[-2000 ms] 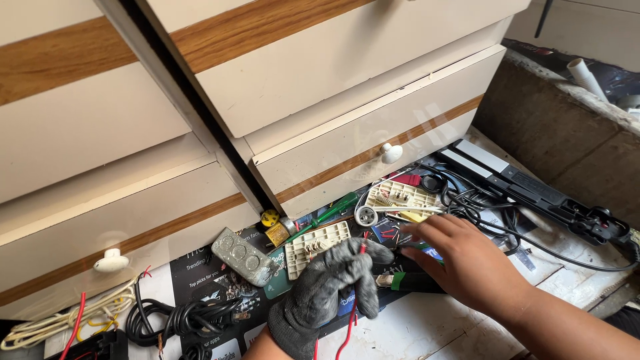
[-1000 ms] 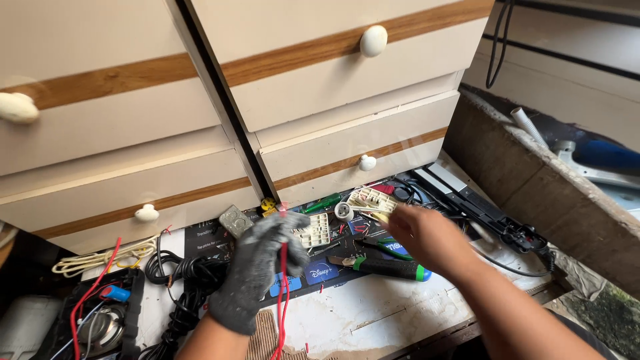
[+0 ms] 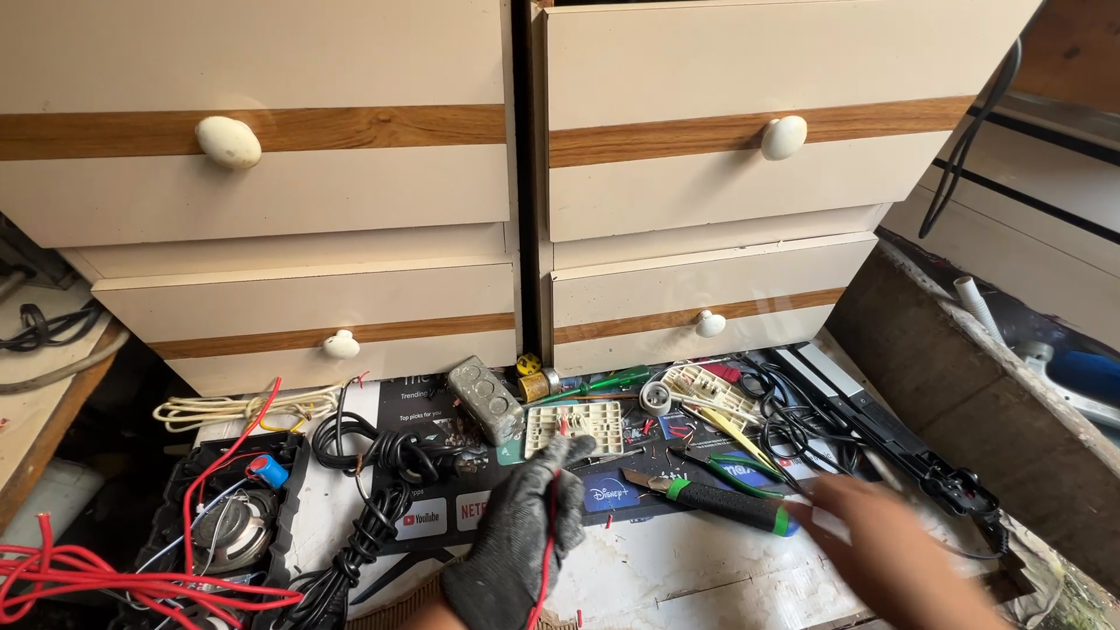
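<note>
In a grey and black work glove, my left hand (image 3: 534, 516) is closed on a red insulated wire (image 3: 549, 547), whose end sticks up past the fingertips. Behind those fingertips lies a cream plastic terminal plate (image 3: 573, 427). My bare right hand (image 3: 862, 525) is blurred, beside the handle end of a utility knife (image 3: 717, 505) with a black and green grip; whether it touches anything I cannot tell. Green-handled pliers (image 3: 739, 472) lie just beyond the knife. A green screwdriver (image 3: 612, 381) and a second cream plate (image 3: 713, 391) are farther back.
Cream drawers (image 3: 700, 210) with white knobs rise behind the work surface. A grey metal electrical box (image 3: 486, 401) stands near them. At left are coiled black cables (image 3: 376, 516), a speaker in a black housing (image 3: 234, 529) and loose red wire (image 3: 105, 577). A long black device (image 3: 901, 437) lies at right.
My right hand has moved away from the small parts by the second cream plate, toward the near right. My left hand still holds the red wire. The view has shifted.
</note>
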